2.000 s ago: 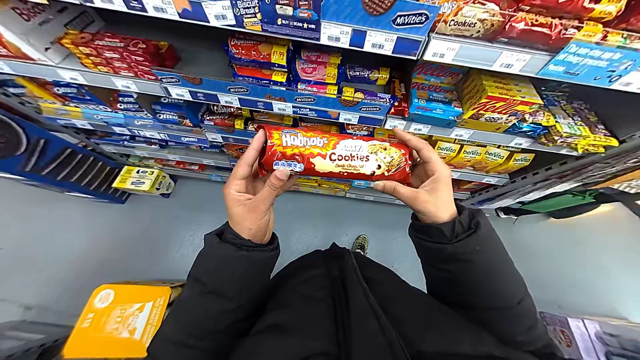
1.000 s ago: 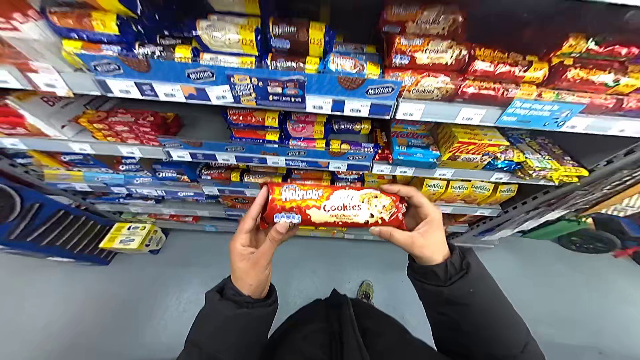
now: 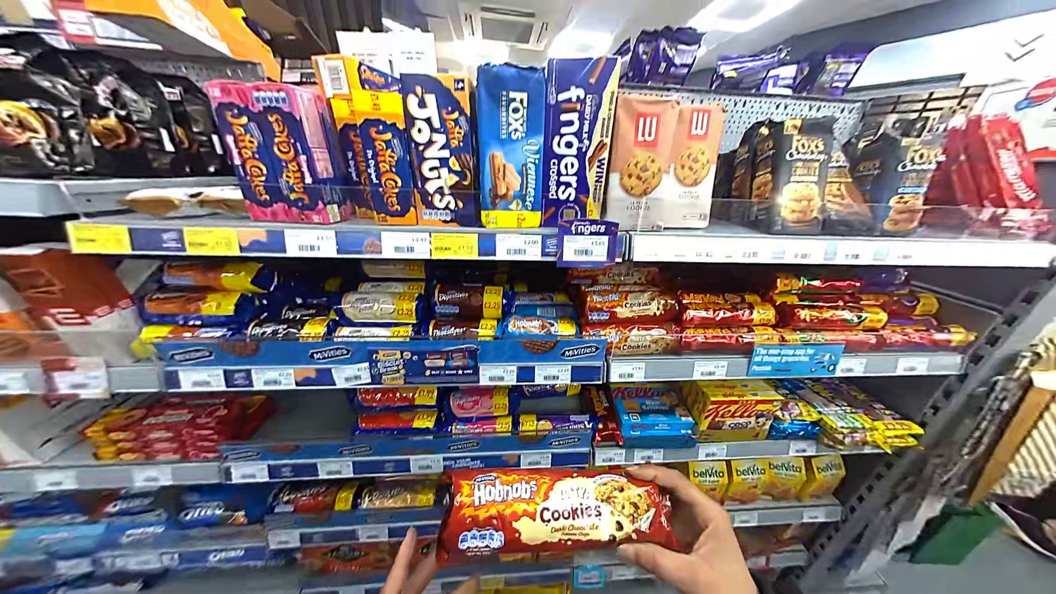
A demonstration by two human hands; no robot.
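A red packet of McVitie's Hobnobs cookies is held level in front of the biscuit shelves, its printed front facing me. My right hand grips its right end, thumb below and fingers over the top. My left hand is at the packet's lower left corner, cut by the bottom edge of the view; its fingers are apart, and whether they touch the wrapper is not plain. Similar red cookie packets lie stacked on the shelf above and behind the held one.
An upper shelf bears upright biscuit boxes, with Fox's and LU packs among them. Blue McVitie's trays and a yellow cereal-bar box stand on lower shelves. A perforated metal upright borders the right side; a green object lies near the floor beyond it.
The view has tilted up strongly to the upper shelves. Earlier both hands held the packet's two ends; now my left hand's fingers are lower, by its left corner.
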